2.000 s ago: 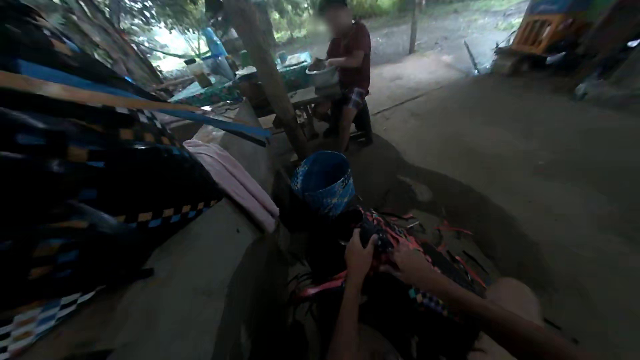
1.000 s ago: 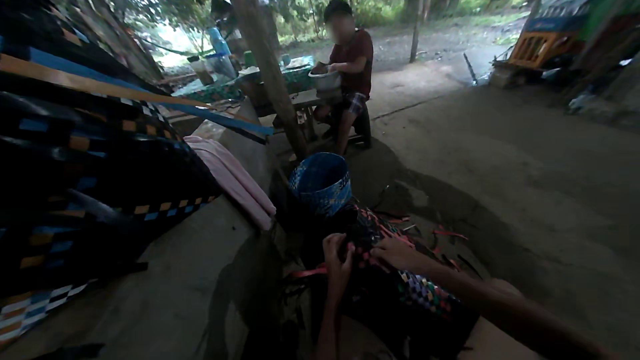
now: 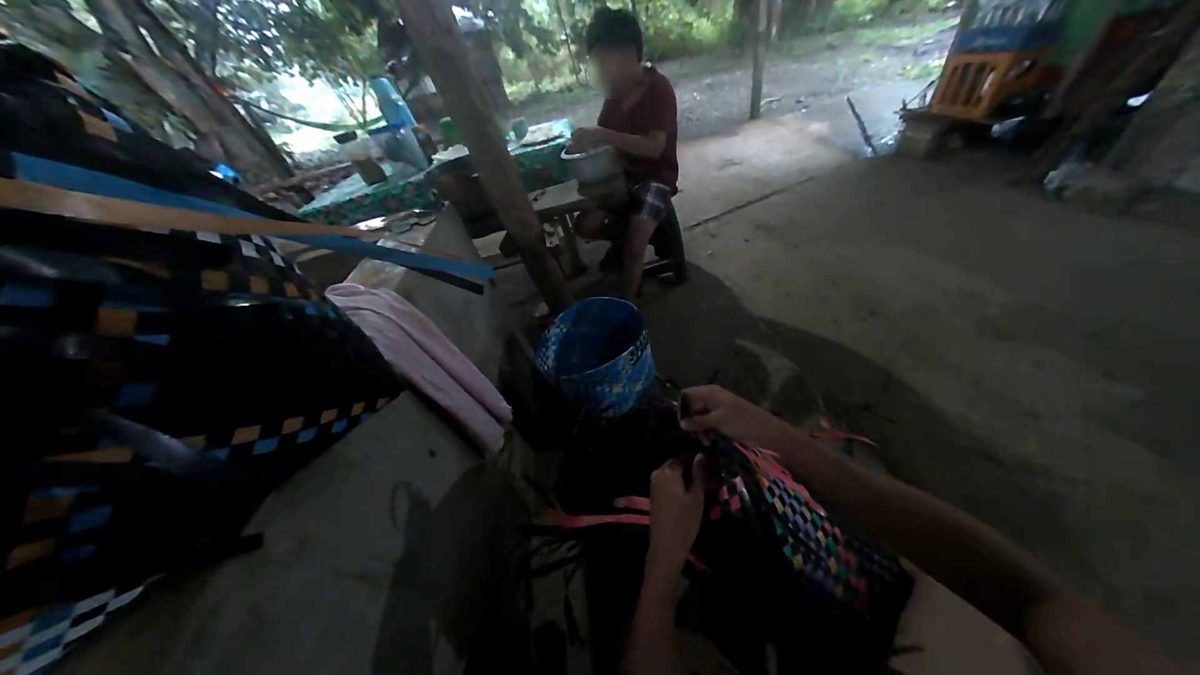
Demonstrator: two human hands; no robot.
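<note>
A dark woven piece of plastic strips (image 3: 811,530), checked with pink, green, white and purple, lies across my lap. My left hand (image 3: 677,492) pinches dark strips at its near-left edge. Just above and to the right, my right hand (image 3: 717,412) has thumb and fingers closed on a dark strip at the far edge. Loose pink strips (image 3: 600,517) stick out to the left of my left hand. Beyond the hands stands a round blue woven basket (image 3: 605,361), its mouth facing up. The exact strips between my fingers are hard to make out in the shade.
A large black woven item (image 3: 187,375) with orange and blue squares fills the left side, its long strips (image 3: 375,246) jutting out. A pink cloth (image 3: 422,361) hangs over a concrete ledge. A wooden post (image 3: 487,150) leans beyond the basket; behind it a person (image 3: 642,131) sits with a pail (image 3: 592,167).
My right hand has moved up and away from my left hand, to the far edge of the weaving. The seated person's hands remain at the pail.
</note>
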